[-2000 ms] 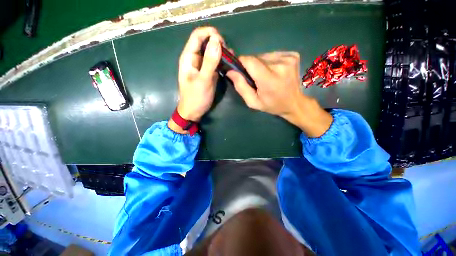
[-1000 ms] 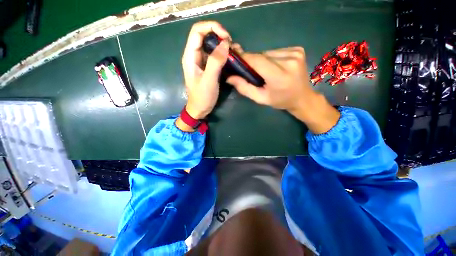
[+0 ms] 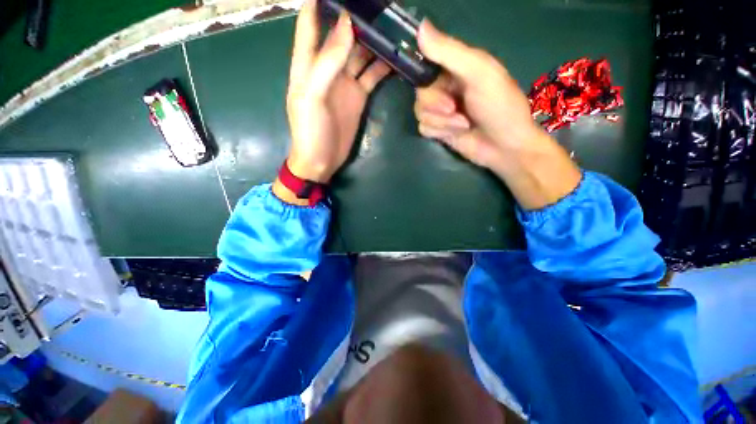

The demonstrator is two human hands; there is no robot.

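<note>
A black phone unit (image 3: pixel 384 37) is held tilted above the bench mat at the top centre, its upper end close to the picture's top edge. A little red shows along its side near my left fingers. My left hand (image 3: pixel 327 91) grips its upper left end. My right hand (image 3: pixel 477 103) grips its lower right end between thumb and fingers. The side turned away from the camera is hidden. Another phone unit (image 3: pixel 178 128), with a white face and green board at one end, lies on the mat at left. Tiny glossy red parts (image 3: pixel 576 93) lie heaped to the right.
The dark green bench mat (image 3: pixel 423 199) has a worn whitish rail (image 3: pixel 108 62) along its far edge. A black blister tray (image 3: pixel 705 141) is at right, a translucent white tray (image 3: pixel 50 224) at far left. Another black tray (image 3: pixel 170 283) shows below the bench at left.
Both hands have moved the held phone unit up and away from me. It has turned to show more of its broad black face. My right fingers have shifted to its lower end.
</note>
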